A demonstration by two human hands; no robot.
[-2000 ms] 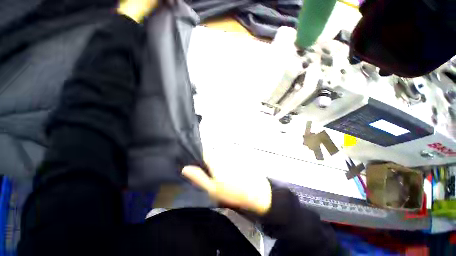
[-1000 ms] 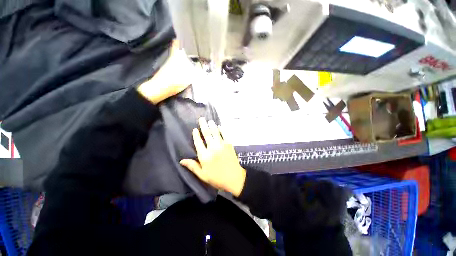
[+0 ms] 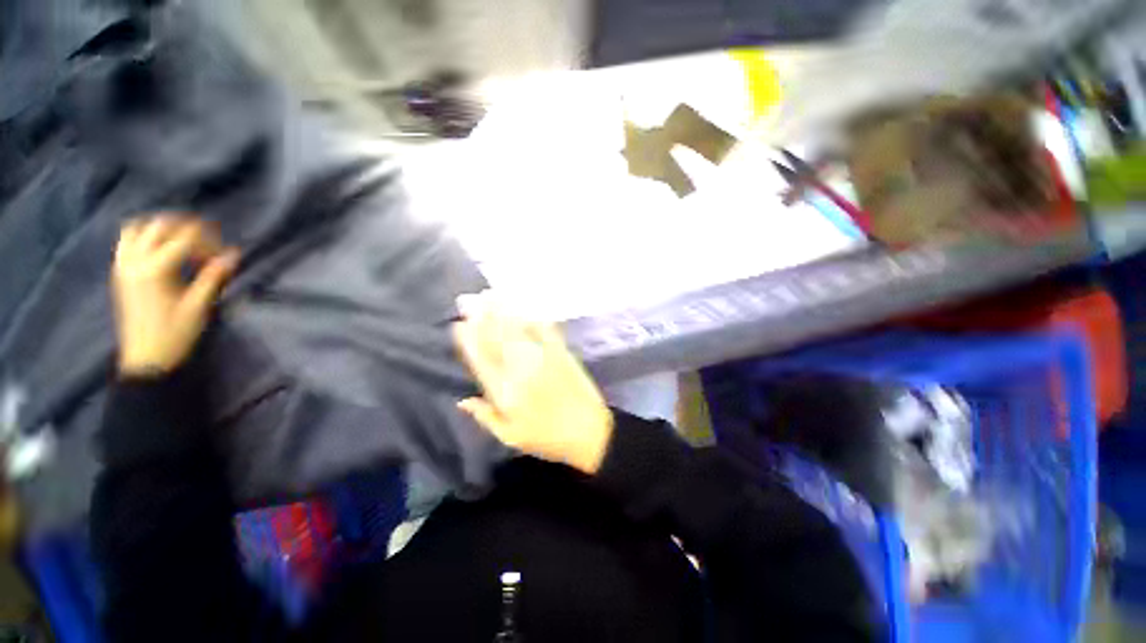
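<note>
The dark grey garment piece (image 3: 339,314) lies in folds over the left of the table and down to the lap. My left hand (image 3: 163,295) is on the cloth at the left, its fingers curled and thumb bent in, with folds running from the thumb; it seems to pinch the cloth. My right hand (image 3: 534,389) lies flat near the cloth's right edge at the table front, fingers extended and thumb apart. The dark needle and presser foot area (image 3: 440,111) of the sewing machine (image 3: 503,38) is blurred, above and between the hands.
Brown-grey card templates (image 3: 679,145) lie on the white table (image 3: 566,214). A blurred cardboard box (image 3: 949,163) and thin red and blue items (image 3: 823,201) are at the right. A ruler-marked edge (image 3: 754,302) runs along the front. A blue basket (image 3: 1081,490) with white scraps stands below right.
Since a second ago my left hand has moved left and down, away from the needle area, and the cloth has spread with it. My right hand stays near the cloth's edge. The view has shifted.
</note>
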